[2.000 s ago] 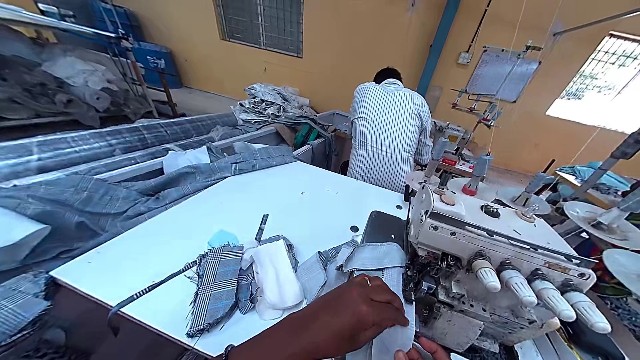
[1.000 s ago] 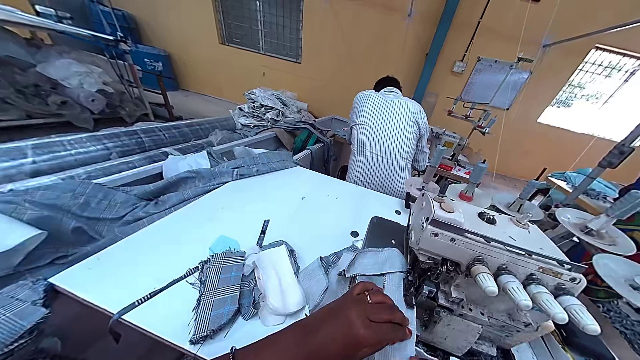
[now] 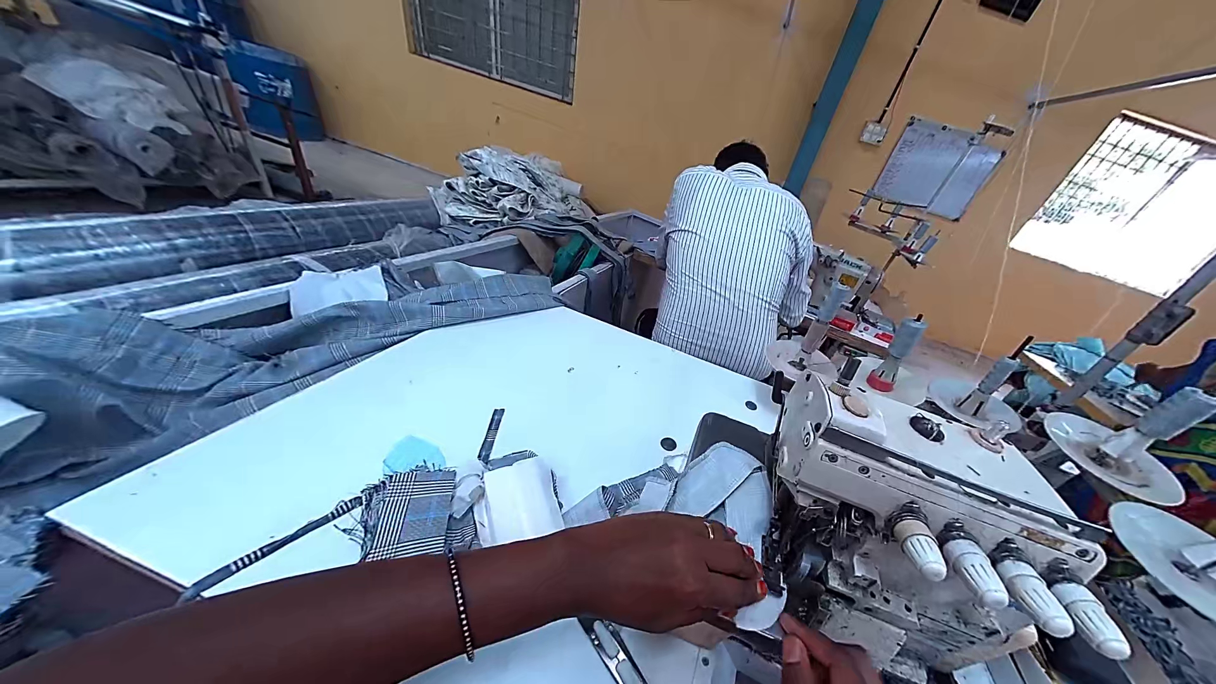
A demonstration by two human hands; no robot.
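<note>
My left hand point(image 3: 665, 572) reaches over the front of an overlock sewing machine point(image 3: 912, 513), its fingertips pressed on a white fabric piece point(image 3: 762, 613) by the presser foot. My right hand point(image 3: 825, 655), partly cut off by the bottom edge, has its fingertips at the near edge of that piece. Light grey fabric point(image 3: 727, 484) lies folded beyond my left hand, against the machine. To the left are checked fabric pieces point(image 3: 410, 513) and a folded white piece point(image 3: 521, 502).
The white table point(image 3: 418, 399) spans the middle. Scissors or a similar metal tool point(image 3: 613, 651) lie below my left wrist. Grey checked cloth point(image 3: 190, 380) drapes along the left. A person in a striped shirt point(image 3: 731, 266) stands beyond the table. Thread cones point(image 3: 902, 347) stand behind the machine.
My left hand has moved toward the near side of the machine. The light grey fabric beyond it shows more than one second ago. My right hand, out of view one second ago, shows again at the bottom.
</note>
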